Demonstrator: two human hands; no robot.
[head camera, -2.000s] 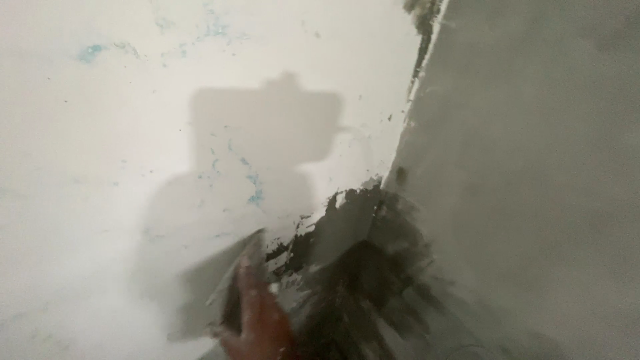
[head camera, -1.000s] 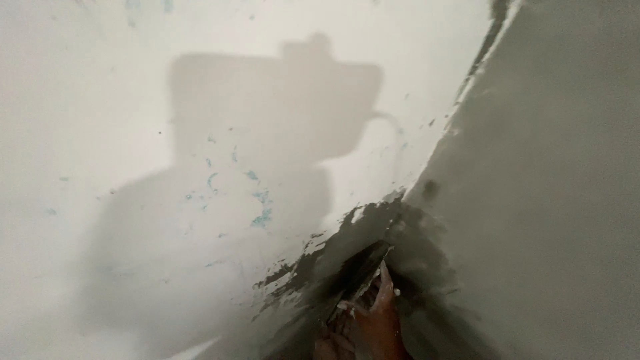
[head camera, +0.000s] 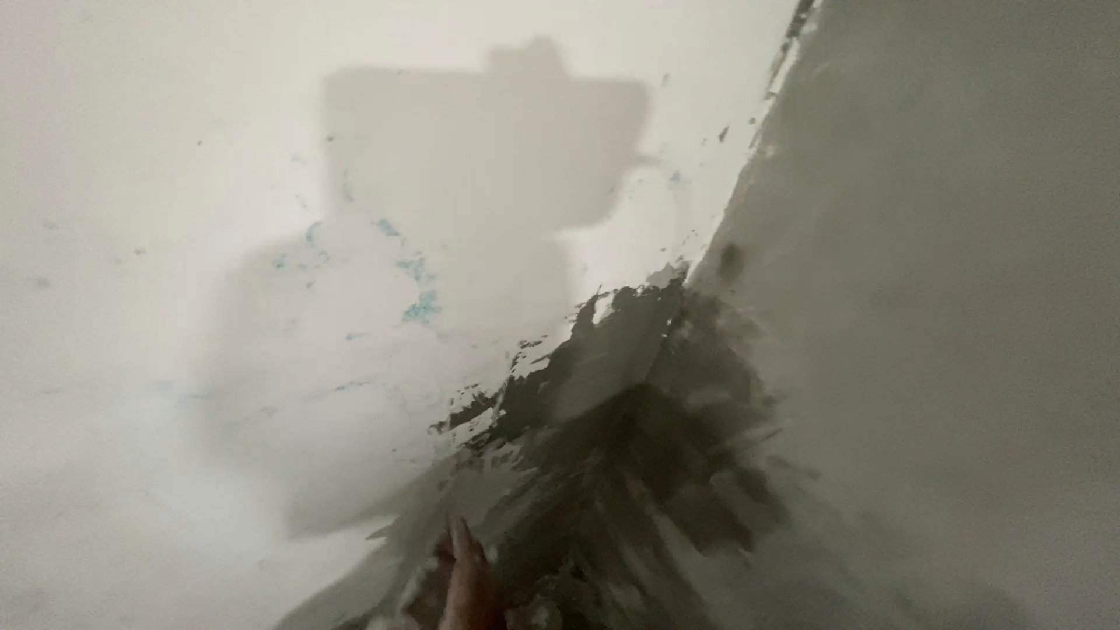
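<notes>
At the bottom edge, left of centre, shows my right hand (head camera: 459, 582), blurred and partly cut off. Its fingers are closed together, around what appears to be a flat scraper; the blade is hard to tell from the grey surface behind. Close to the fingers lies a patch of dark, wet-looking grey plaster (head camera: 630, 429), streaked and with a ragged upper left edge. This patch spans the corner line between a white wall surface (head camera: 131, 332) and a grey plastered surface (head camera: 945, 262). My left hand is out of view.
A shadow of a head with headgear and shoulders falls on the white surface. Small blue marks (head camera: 420, 293) dot that surface. The corner line (head camera: 744, 175) rises to the upper right, with dark, rough filler (head camera: 798, 22) near its top.
My right hand first moved right, up to the dark plaster with the flat blade, then back left and down to the bottom edge. The shadow has shifted too.
</notes>
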